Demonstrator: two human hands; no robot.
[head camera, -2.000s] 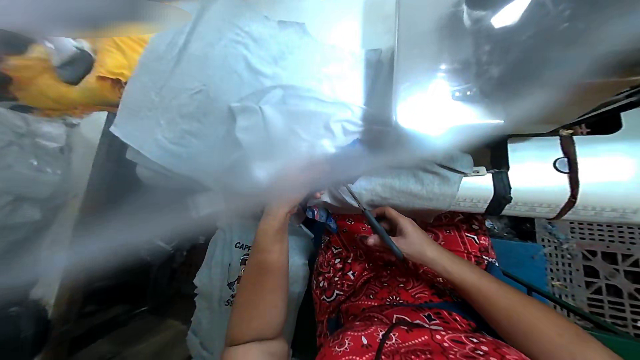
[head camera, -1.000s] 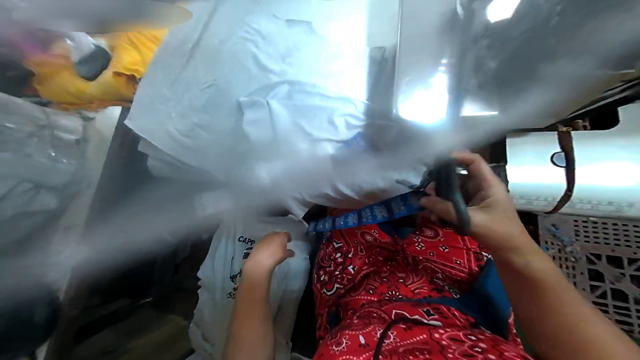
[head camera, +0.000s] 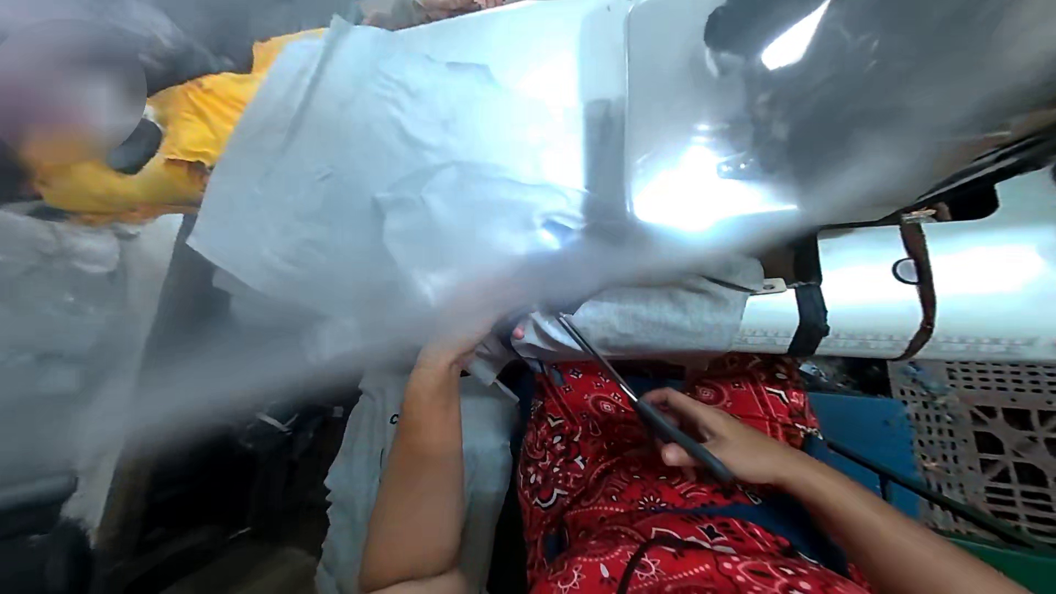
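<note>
My right hand (head camera: 709, 433) is closed around the dark handles of a pair of scissors (head camera: 615, 371), above my lap in red bandana-print cloth (head camera: 594, 470). The blades point up and left, their tips against a grey fabric piece (head camera: 660, 318) at the table edge. My left hand (head camera: 470, 330) is at the near edge of the light grey fabric (head camera: 355, 165), its fingers blurred behind a hazy streak; it seems to hold the cloth there, but its grip is unclear. Below it hangs more grey fabric (head camera: 487, 429) bearing print.
A shiny machine body (head camera: 825, 124) stands at the upper right. The white table edge (head camera: 973, 280) carries a ruler scale and dark straps. At the right is a perforated plastic crate (head camera: 982, 429), at the upper left yellow fabric (head camera: 206, 115). A blurred streak crosses the view.
My left hand has moved up from the hanging fabric to the table edge. My right hand with the scissors has moved down, blades now at the cloth. The blue printed band across my lap no longer shows.
</note>
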